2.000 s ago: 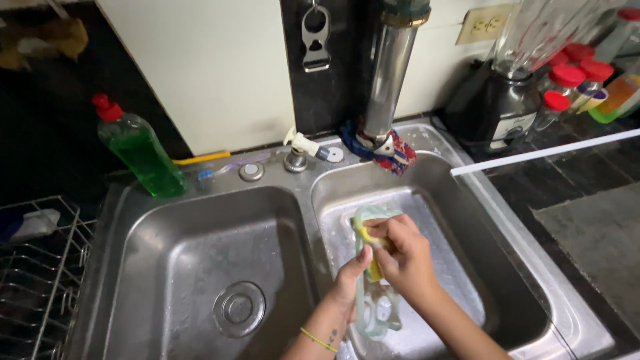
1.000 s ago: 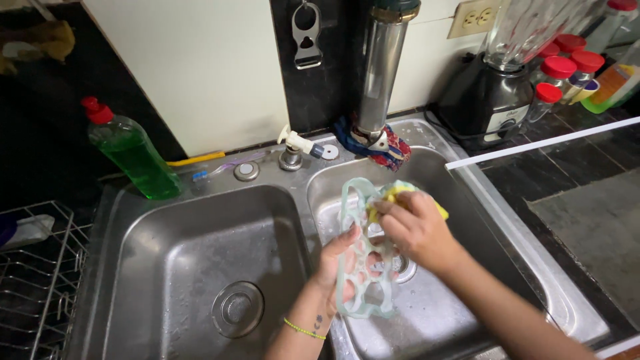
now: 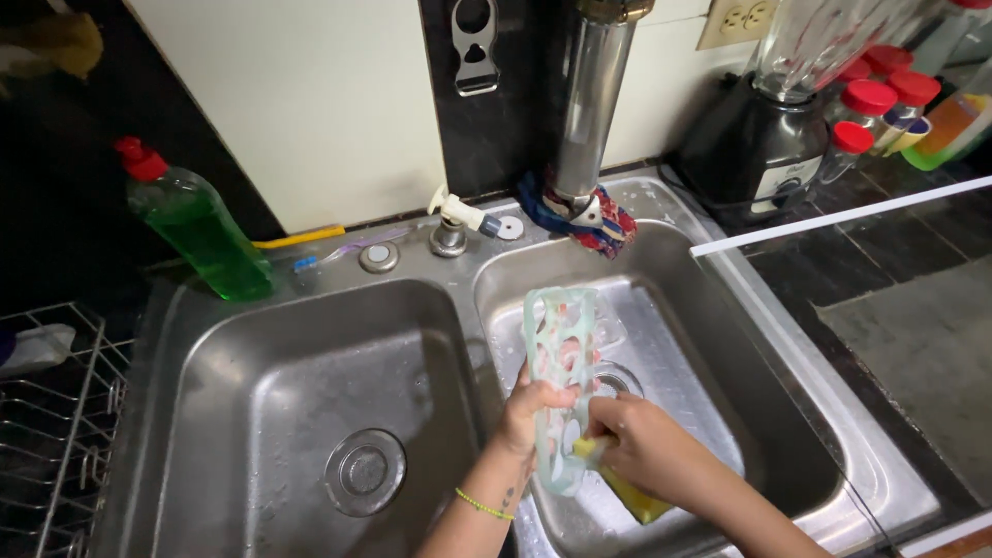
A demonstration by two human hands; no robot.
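Observation:
My left hand, with a yellow-green bead bracelet on its wrist, grips a pale green translucent plastic rack with round openings over the right sink basin. The rack stands nearly lengthwise in view, wet or soapy. My right hand is closed on a yellow sponge and presses it against the lower right edge of the rack. Behind the rack, another clear piece shows in the basin; what it is I cannot tell. The drain of the right basin is partly hidden by the rack and hands.
The left basin has a drain strainer. Behind stand a green dish soap bottle, a toothbrush, a small tap and a metal pipe with cloth. A blender stands right, a wire rack left.
The right hand with the sponge has moved from the rack's upper part down to its lower end. The rack now shows its openings less squarely than one second ago.

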